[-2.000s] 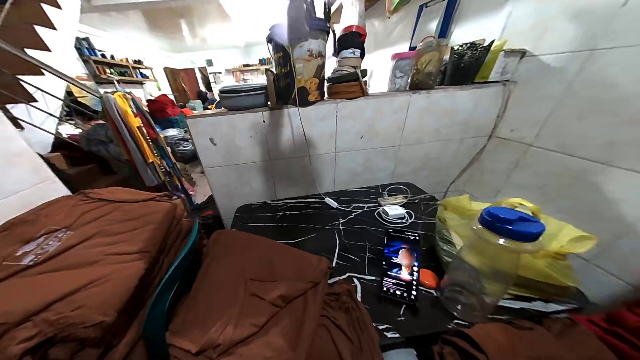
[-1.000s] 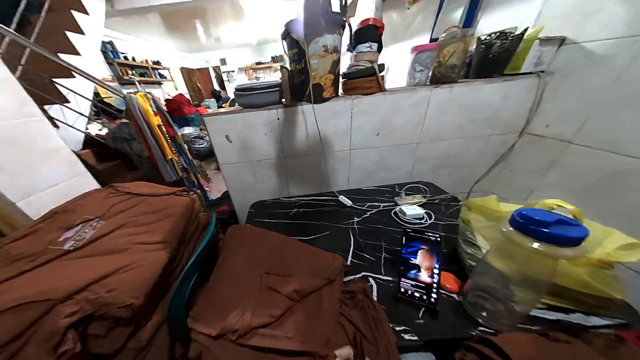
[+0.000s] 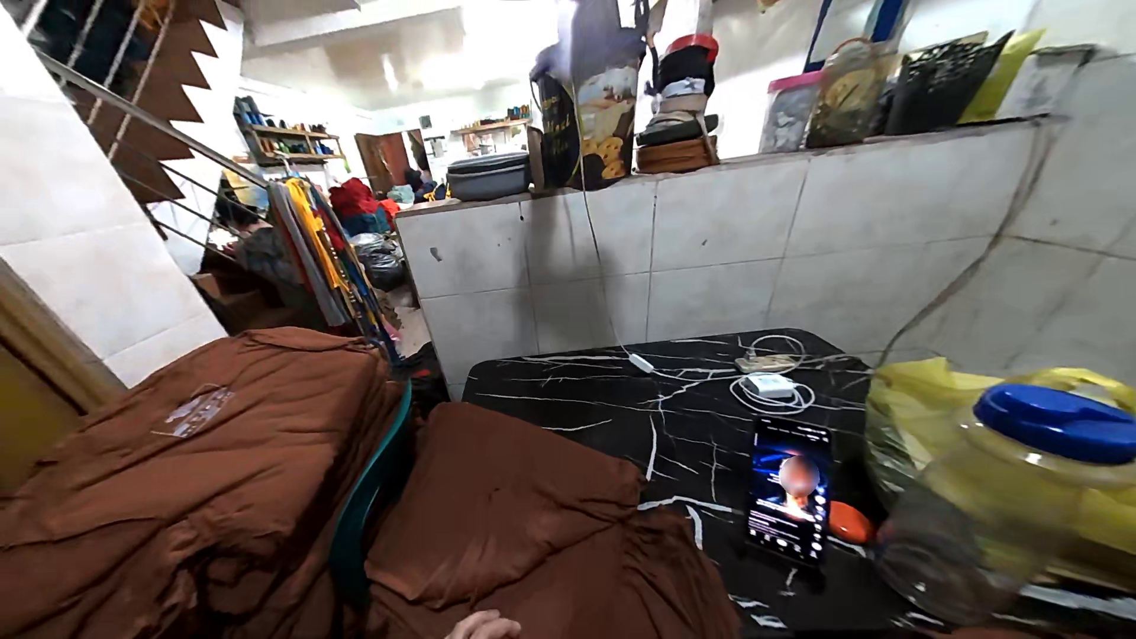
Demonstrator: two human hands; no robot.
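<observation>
Only the fingertips of one hand, which looks like my left hand [image 3: 485,625], show at the bottom edge, on or just over a folded brown cloth [image 3: 524,506]. The rest of that hand is out of frame, so its grip cannot be seen. My right hand is not in view. Left of the cloth, past the green edge of a plastic chair [image 3: 359,506], lies a thick stack of brown garments [image 3: 222,444] with a pale print on top. To the right, a lit phone [image 3: 788,493] stands tilted on the black marble-patterned table [image 3: 568,390].
An orange object [image 3: 850,522], a clear plastic jug with a blue lid [image 3: 967,515] and a yellow plastic bag [image 3: 923,399] are right of the phone. A white charger with cable [image 3: 770,385] lies behind it. A tiled half wall [image 3: 710,231] holds bags and jars.
The fingertips at the bottom edge have moved left over the brown cloth. Two seconds ago no fingers showed there. The view has shifted somewhat to the left.
</observation>
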